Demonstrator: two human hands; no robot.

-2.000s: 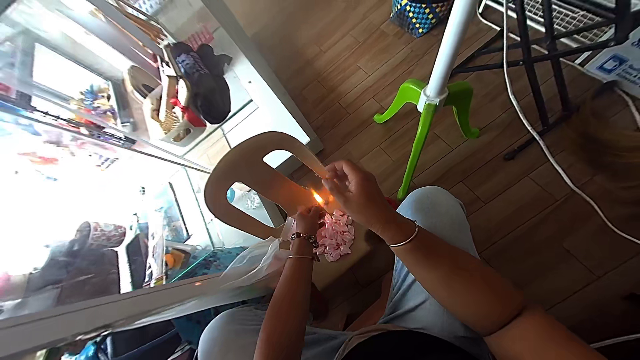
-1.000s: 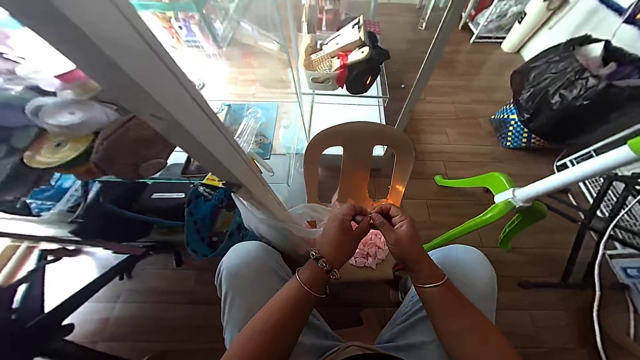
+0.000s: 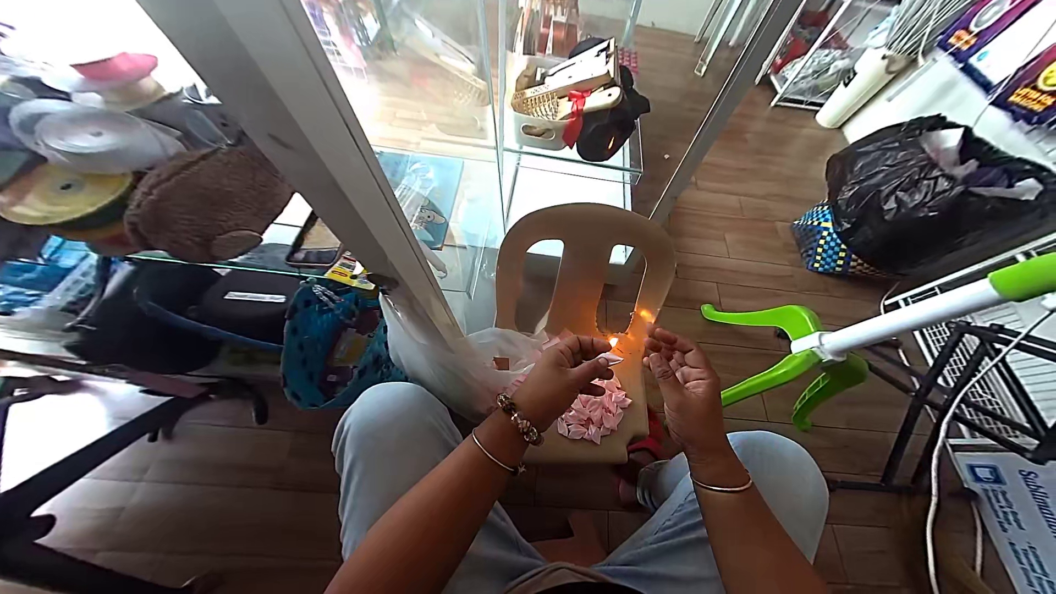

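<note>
Between my knees stands a beige plastic chair (image 3: 569,223). My left hand (image 3: 569,371) pinches a small folded pink ribbon piece (image 3: 610,358) between thumb and fingertips. A small flame (image 3: 613,341) burns just above that piece, in front of the chair's backrest; its source cannot be made out. My right hand (image 3: 681,384) is a short way to the right, its thumb close to the forefinger and the other fingers loosely curled; whether something small is between them cannot be told. A heap of folded pink ribbon pieces (image 3: 596,412) lies on the seat below my hands.
A clear plastic bag (image 3: 450,355) touches the chair's left side. Behind it stands a glass display case with a metal frame (image 3: 363,181). On the right are a white pole with green feet (image 3: 800,330), a black metal stand (image 3: 932,396) and a black plastic bag (image 3: 907,190). Ribbon rolls (image 3: 91,136) lie at left.
My hands were together at the chair one second ago and are now apart, the right one further right. A flame shows now, as it did two seconds ago. The view has turned since the earliest frame.
</note>
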